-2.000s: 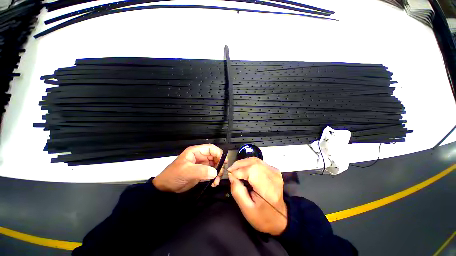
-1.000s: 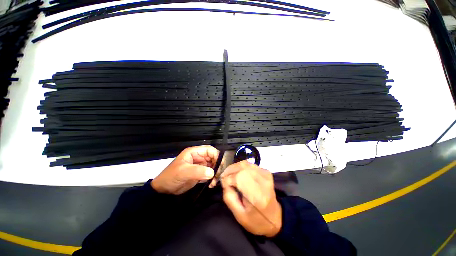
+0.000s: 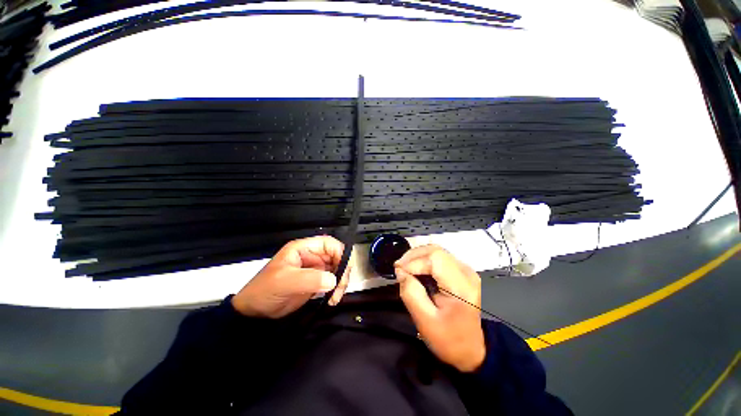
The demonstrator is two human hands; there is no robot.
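My left hand (image 3: 292,276) grips a narrow black strap (image 3: 357,162) near its lower end. The strap stands up from the fingers and crosses over the wide strap pile (image 3: 203,166), which shows rows of small dots. My right hand (image 3: 443,305) holds a very thin dark applicator (image 3: 496,314) like a pen, its tail sticking out to the lower right. The fingertips are at the right rim of the round black paint pot (image 3: 388,255); the applicator's tip is too small to make out. The pot stands at the table's front edge between the hands.
A crumpled white rag (image 3: 526,236) with dark marks and thin dark lines lies right of the pot on the white table (image 3: 244,69). Curved black straps (image 3: 276,13) lie beyond the pile. A dark bundle (image 3: 15,65) is at the far left. The grey floor has yellow lines.
My right hand has moved away from the strap to the right, to the pot, and the applicator's tail shows longer. My left hand still holds the strap. The whole view has shifted slightly.
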